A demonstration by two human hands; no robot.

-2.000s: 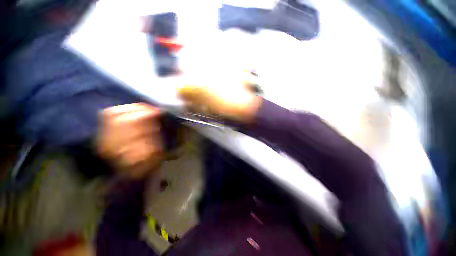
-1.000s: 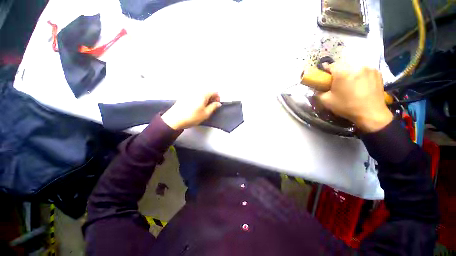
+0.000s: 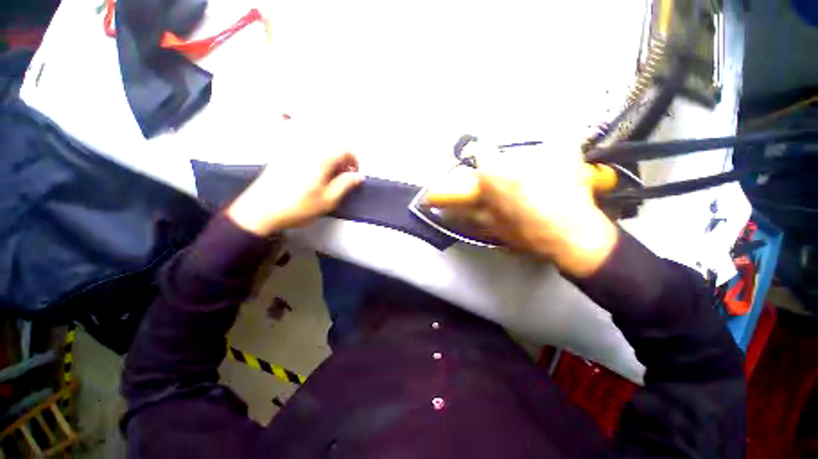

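Note:
A dark navy strip, possibly a collar piece [image 3: 386,203], lies flat along the near edge of the white table. My left hand [image 3: 300,193] rests on its left part, with thumb and forefinger close together on the fabric. My right hand [image 3: 538,211] grips the yellow-orange handle of the steam iron [image 3: 448,221]. The iron's pointed tip lies over the right part of the strip and hides some of its right end. Black lines run right from the rear of the iron.
A navy bundle [image 3: 157,72] with red-orange tape [image 3: 215,40] lies at the far left of the white table [image 3: 404,81]. A metal iron rest [image 3: 704,45] is far right. A blue tray [image 3: 762,278] holds orange-red items. Navy cloth [image 3: 81,215] hangs at left.
My right hand has moved the iron left from beside the strip onto its right end. My left hand has shifted slightly left along the strip. The view has shifted.

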